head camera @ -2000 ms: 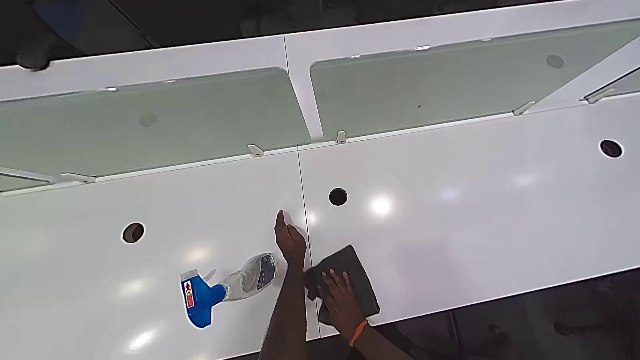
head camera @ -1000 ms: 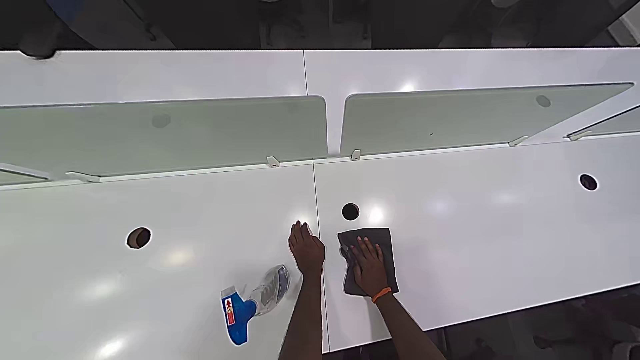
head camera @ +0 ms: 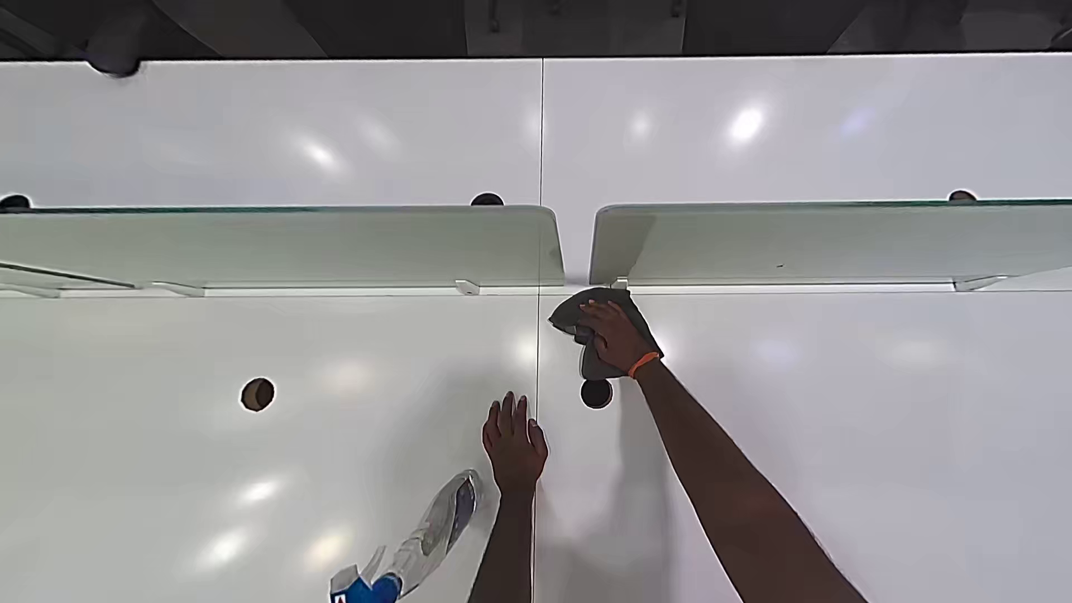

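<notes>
My right hand (head camera: 615, 335), with an orange band at the wrist, presses a dark cloth (head camera: 603, 360) onto the white table (head camera: 837, 452). The cloth lies against the foot of the right frosted glass panel (head camera: 796, 243), just above a round hole (head camera: 596, 394). Flat on the table beside the seam rests my left hand (head camera: 514, 444), holding nothing, its fingers slightly apart. Left of that forearm a clear spray bottle (head camera: 435, 532) with a blue and white trigger head lies on its side, partly cut off by the bottom edge of the view.
A left glass panel (head camera: 335, 247) stands in line with the right one, a narrow gap between them. Small clips (head camera: 467, 287) hold the panels at their base. Another round hole (head camera: 258, 394) is at the left. Beyond the panels the white top continues to a dark far edge.
My right hand has moved the cloth away from the near edge, past the round hole, up to the glass panel. My left hand stays on the table near the seam. The view has shifted and turned.
</notes>
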